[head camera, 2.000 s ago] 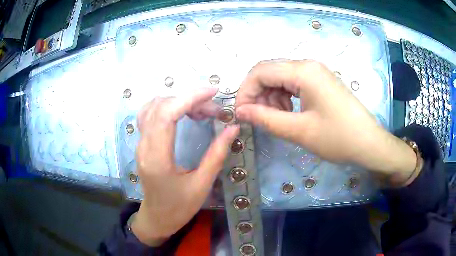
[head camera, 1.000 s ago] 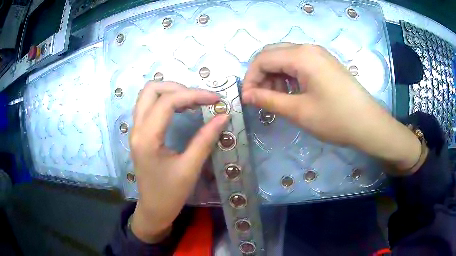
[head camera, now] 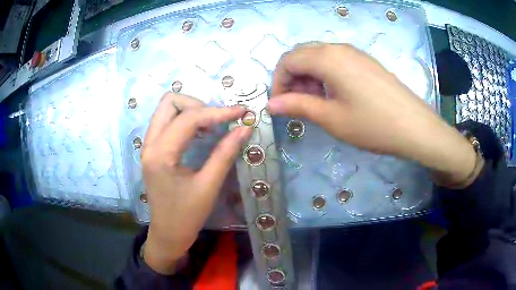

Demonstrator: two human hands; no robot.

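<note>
A narrow grey strip fixture (head camera: 269, 207) with one row of round discs runs from the middle of the clear blister tray (head camera: 339, 153) down past its front edge. My left hand (head camera: 180, 175) has thumb and index fingertip around the sides of the top disc (head camera: 248, 118), at its seat. My right hand (head camera: 362, 105) has its thumb and index fingertips close together at the strip's upper right edge; whether they grip it is unclear. Silver-rimmed discs sit spaced out in the tray, one (head camera: 295, 128) just right of the strip.
A second clear tray (head camera: 73, 136) lies at the left, overlapped by the main tray. A round black object (head camera: 454, 73) and a wide silver plate with many small discs (head camera: 481, 79) are at the right. A panel with a red knob (head camera: 38, 59) is at the upper left.
The strip's upper end and both hands have shifted left and up. My right fingertips have drawn back from the top disc to the strip's edge. A tray disc right of the strip has come into view.
</note>
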